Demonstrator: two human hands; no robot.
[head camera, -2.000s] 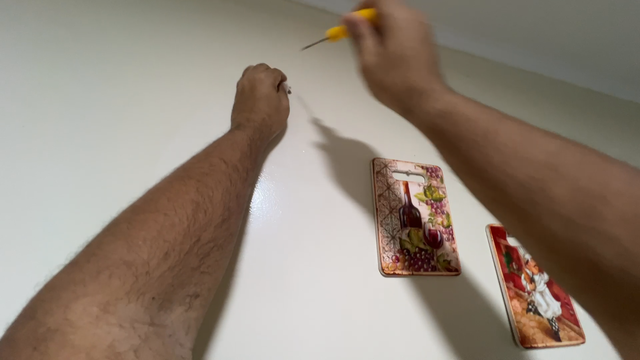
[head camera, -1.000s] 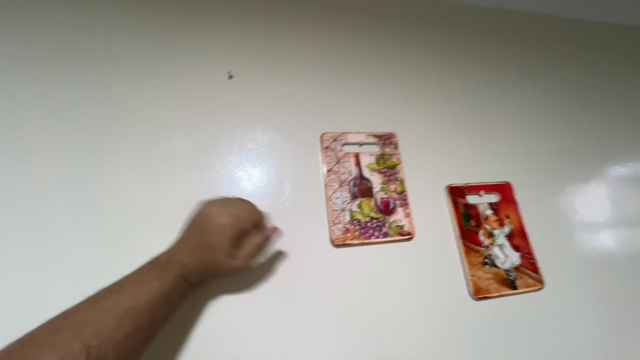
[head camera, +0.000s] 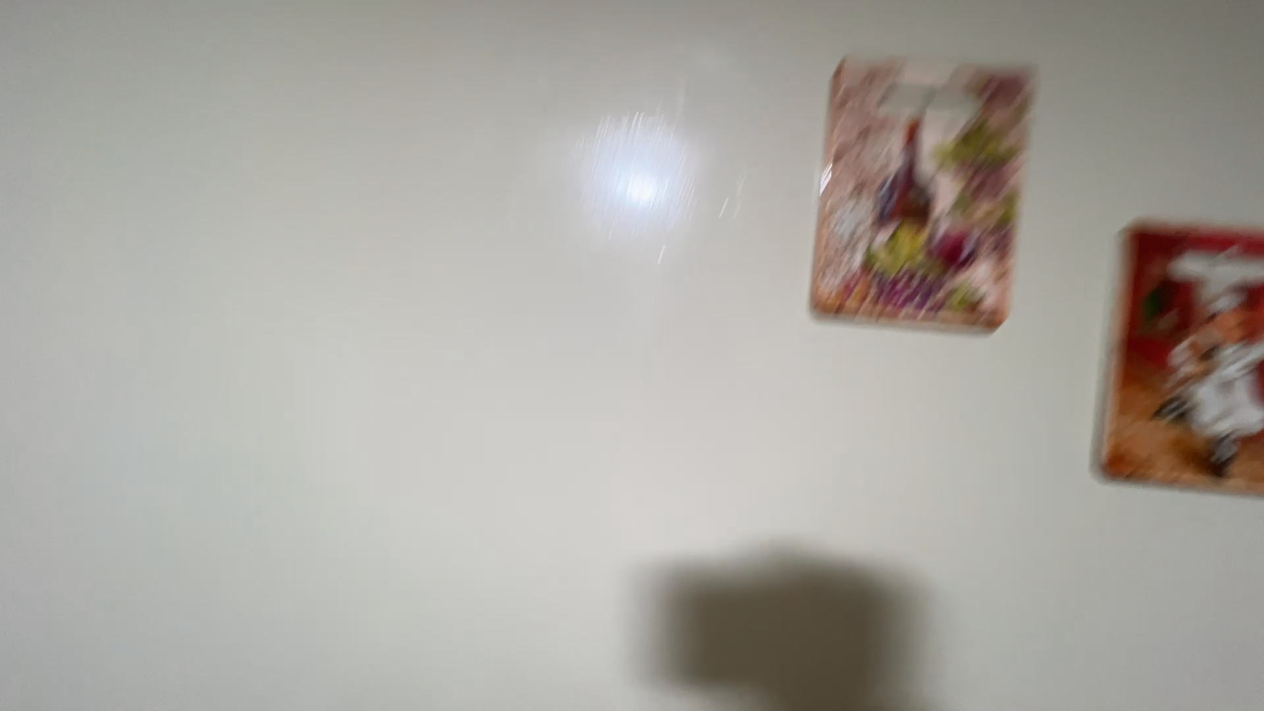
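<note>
Neither my left hand nor my right hand is in the frame, so what they hold is hidden. A decorative board with a handle slot, printed with a wine bottle and grapes (head camera: 923, 197), hangs on the pale wall (head camera: 395, 395) at the upper right. Lower and further right, cut off by the frame edge, hangs a second slotted board showing a figure in white on red (head camera: 1190, 365). Both boards look blurred.
A bright light reflection shines on the glossy wall left of the bottle board. A dark, soft-edged shadow falls on the wall at the bottom, right of centre.
Both hands have left the view; two seconds ago the right one held a yellow-handled pointed tool and the left was against the wall. The view has shifted, and the dark mark on the wall is out of frame.
</note>
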